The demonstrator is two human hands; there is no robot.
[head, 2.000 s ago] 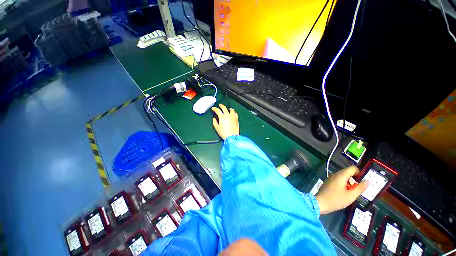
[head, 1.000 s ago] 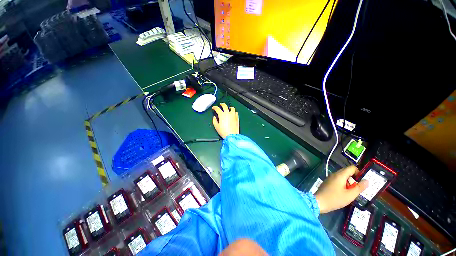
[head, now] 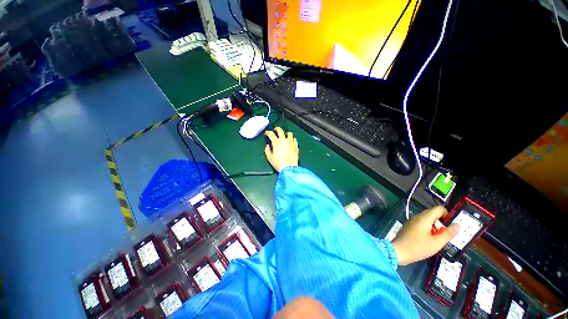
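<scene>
My arms cross in blue sleeves. My left hand (head: 422, 238), on the right side of the view, grips the edge of a red-edged phone (head: 466, 229) with a white label, held over the right tray. My right hand (head: 283, 151) lies palm down near the middle of the green mat, fingers spread, just beside the white mouse (head: 254, 127); whether anything is under its palm is hidden. More labelled phones (head: 448, 274) lie in the right tray (head: 418, 288), partly covered by my sleeve.
A clear tray (head: 176, 257) of phones is at lower left. A scanner (head: 366, 203) lies on the mat, with another at its far left. Keyboards, a black mouse (head: 400, 157), a green-screened device (head: 443, 185) and an orange-screened monitor (head: 339, 37) stand behind. A white cable (head: 408, 99) hangs at right.
A small pale panel has appeared at the top of the orange screen and sits slightly lower now. Both hands and the held phone stay nearly still.
</scene>
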